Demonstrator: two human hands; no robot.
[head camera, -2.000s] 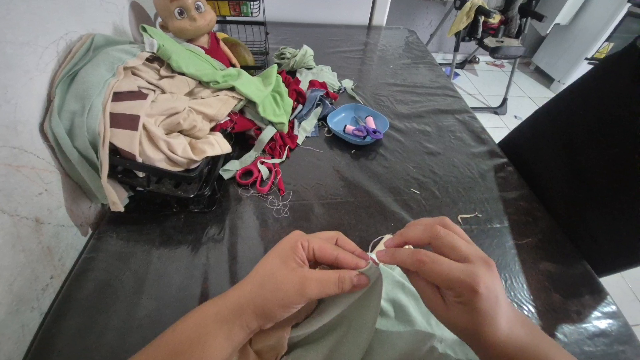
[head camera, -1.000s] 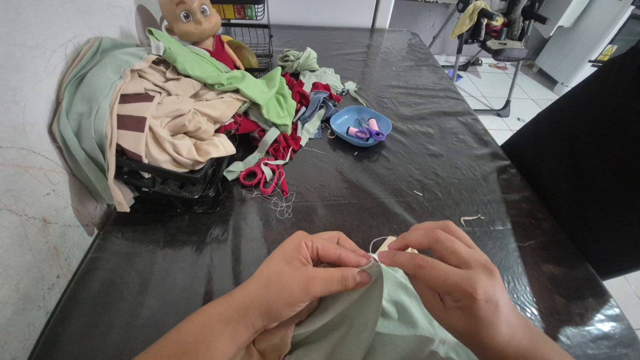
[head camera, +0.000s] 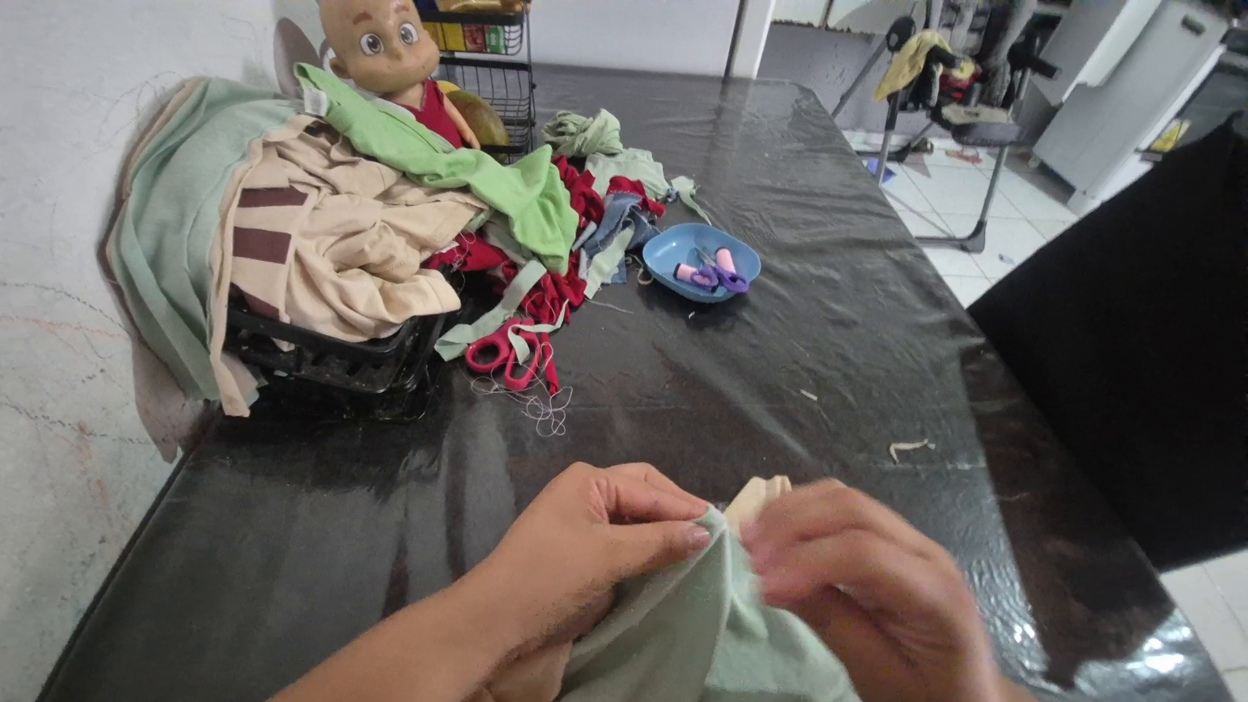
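Observation:
My left hand (head camera: 609, 536) pinches the top edge of a pale green fabric piece (head camera: 712, 634) between thumb and forefinger, low in the middle of the view. Close on its right is my right hand (head camera: 848, 565), blurred, its fingers bent at the cloth's right side; whether they hold a needle or thread cannot be seen. A bit of cream fabric (head camera: 759, 499) shows between the two hands. Beyond them lie red-handled scissors (head camera: 507, 356) among loose threads (head camera: 546, 409). A blue bowl (head camera: 673, 249) holds pink thread spools (head camera: 724, 261) and purple-handled scissors (head camera: 733, 281).
At the left, a black plastic basket (head camera: 331, 341) overflows with beige and green garments (head camera: 361, 224) beside the wall. Red, green and denim scraps (head camera: 614, 219) lie next to it. A doll (head camera: 385, 49) and a black wire rack (head camera: 497, 97) stand behind. The table (head camera: 829, 341) has a dark, shiny cover.
My right hand has moved slightly away from my left fingertips and is now blurred. The white loop of thread seen at the fingertips earlier no longer shows. My left hand keeps its pinch.

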